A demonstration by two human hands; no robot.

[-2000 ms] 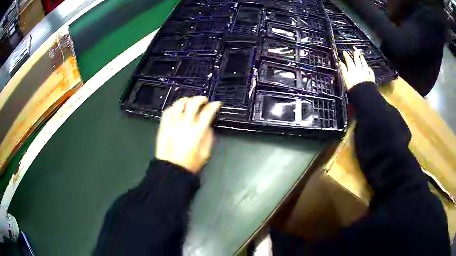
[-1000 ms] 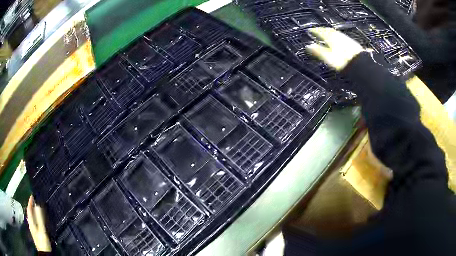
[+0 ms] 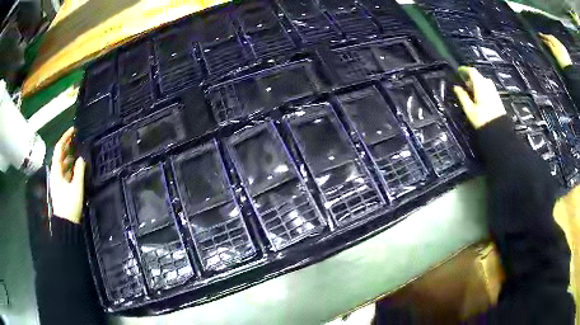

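A wide shiny black blister tray [image 3: 203, 95] lies in front of me, slightly tilted in view, with dark phone-shaped housings [image 3: 273, 184] in its pockets. My left hand [image 3: 69, 178] is at the tray's left edge, fingers bent over the rim. My right hand [image 3: 480, 98] is at the tray's right edge, thumb and fingers on the rim. Whether other trays lie beneath it cannot be told.
A second black tray [image 3: 531, 95] with housings lies at the right. Another person's hand [image 3: 557, 51] is at its far side. Brown cardboard [image 3: 102, 28] is at the upper left, a carton [image 3: 445, 285] at the lower right. A white object [image 3: 19, 136] stands at the left.
The tray has turned to lie more squarely before me. My right hand has moved from the other tray to this tray's right edge. My left hand has moved up along the left edge.
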